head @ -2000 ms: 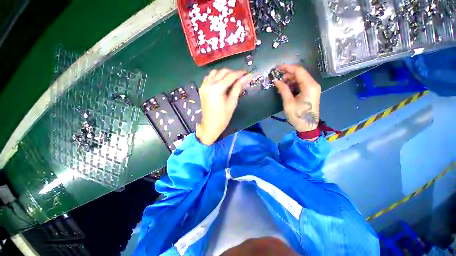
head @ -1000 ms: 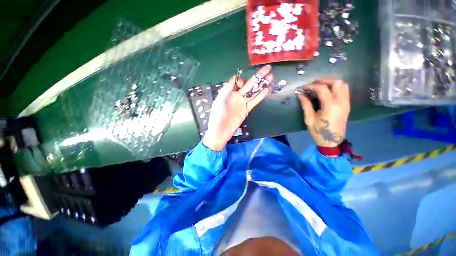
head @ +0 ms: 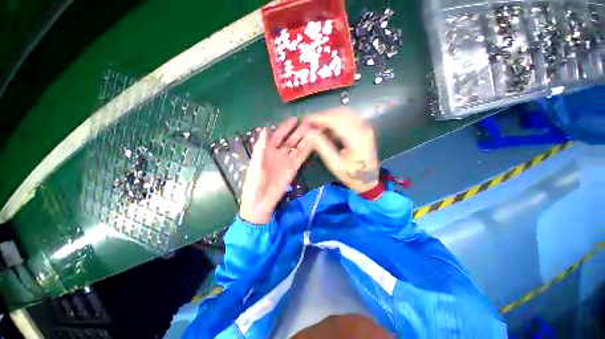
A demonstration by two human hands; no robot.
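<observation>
My left hand (head: 268, 173) is palm up over the black housings, fingers partly curled, with small shiny bits at its fingers. My right hand (head: 346, 149) is blurred; its fingertips meet the left fingers, and whether it grips a part cannot be told. Two black housings (head: 230, 162) with small light marks lie on the green bench, partly hidden by my left hand. Small metal parts (head: 377, 41) lie in a loose pile beside the red bin (head: 287, 85), which holds small white parts (head: 309, 56).
A clear blister tray (head: 174, 132) with metal parts heaped on it lies at the left. A clear compartment tray (head: 464, 109) full of metal parts sits at the right bench edge. Black carrier trays (head: 79, 308) stand at lower left. A blue stool (head: 507, 132) is beyond the bench.
My right hand has moved left from the bench surface to my left hand's fingers. My left hand's fingers have curled from spread. The view has shifted and tilted.
</observation>
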